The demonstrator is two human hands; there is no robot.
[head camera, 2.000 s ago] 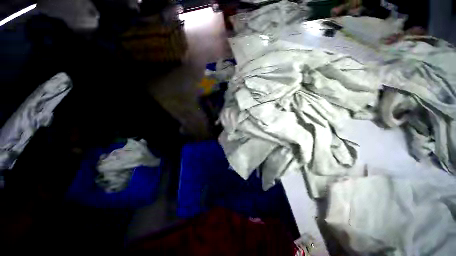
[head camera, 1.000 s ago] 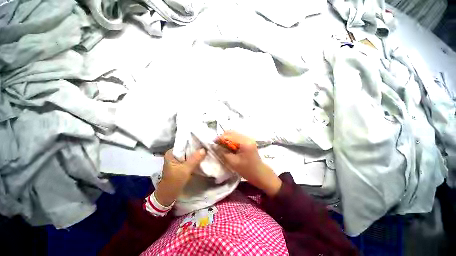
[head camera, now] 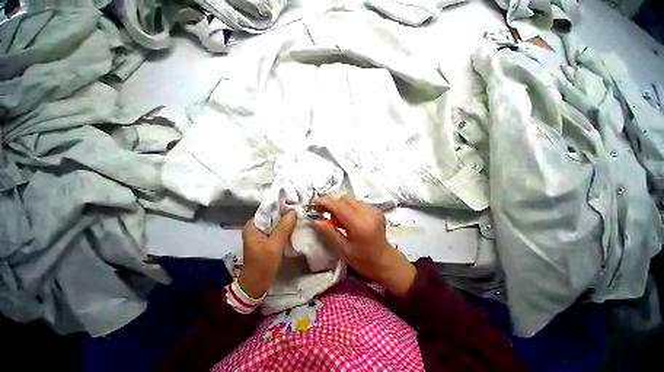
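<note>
A pale grey-white shirt (head camera: 349,109) lies crumpled on the white table in front of me, its near part hanging over my lap. My left hand (head camera: 266,247) pinches a bunched fold of the shirt between thumb and fingers. My right hand (head camera: 360,232) is closed on small orange-red thread snips (head camera: 326,217), mostly hidden by the fingers. Their tip is at the bunched cloth beside my left thumb. Any loose thread there is too small to tell.
Heaped similar shirts (head camera: 65,167) lie at the left and hang over the edge. More shirts (head camera: 546,189) with small buttons hang at the right. A small brown piece (head camera: 539,42) lies at the far right. Dark blue shapes show below the white table (head camera: 186,236).
Two seconds ago the view faced the table's side and floor, with no hands. Since one second ago, the cloth between my hands is bunched differently and the right-hand fingers have shifted around the snips.
</note>
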